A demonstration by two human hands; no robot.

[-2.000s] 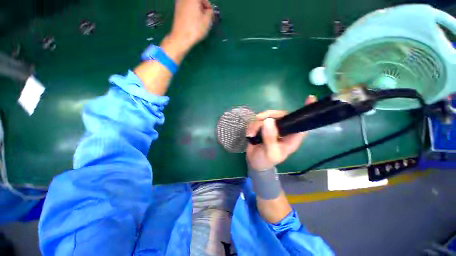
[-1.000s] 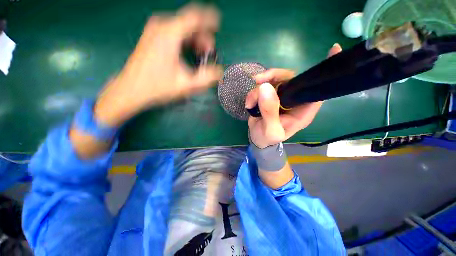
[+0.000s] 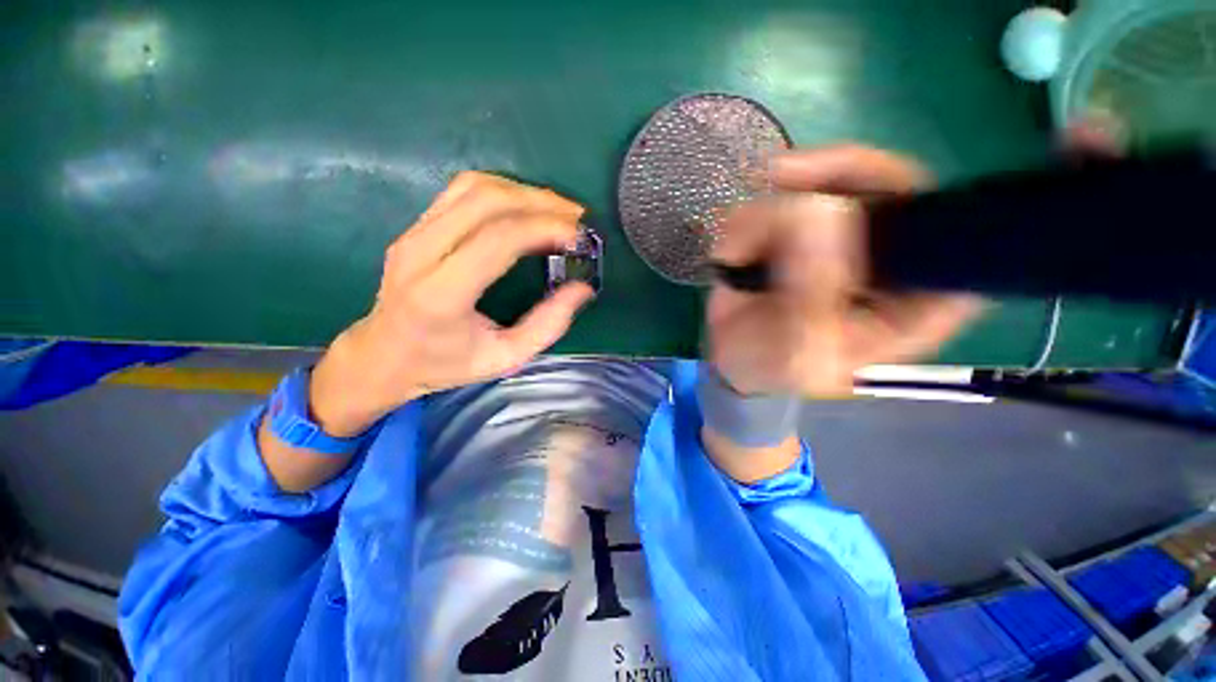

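My left hand pinches a small dark electronic unit with a pale rim between thumb and fingers, near the bench's front edge. My right hand is blurred and holds a thick black electric screwdriver, which lies across to the right and runs out of the picture. The screwdriver's dark nose points left, over the lower right edge of a round grey dotted screw tray. The bit's tip is too blurred to make out. The tray lies flat between my hands.
The glossy green bench ends at a front edge close to my body. A pale green fan stands at the upper right. A thin white wire crosses the bench edge at the right. Blue bins sit below at the lower right.
My left hand has come back from the far side of the bench with the unit and is now near the front edge. My right hand and the screwdriver have shifted right and lower relative to the tray.
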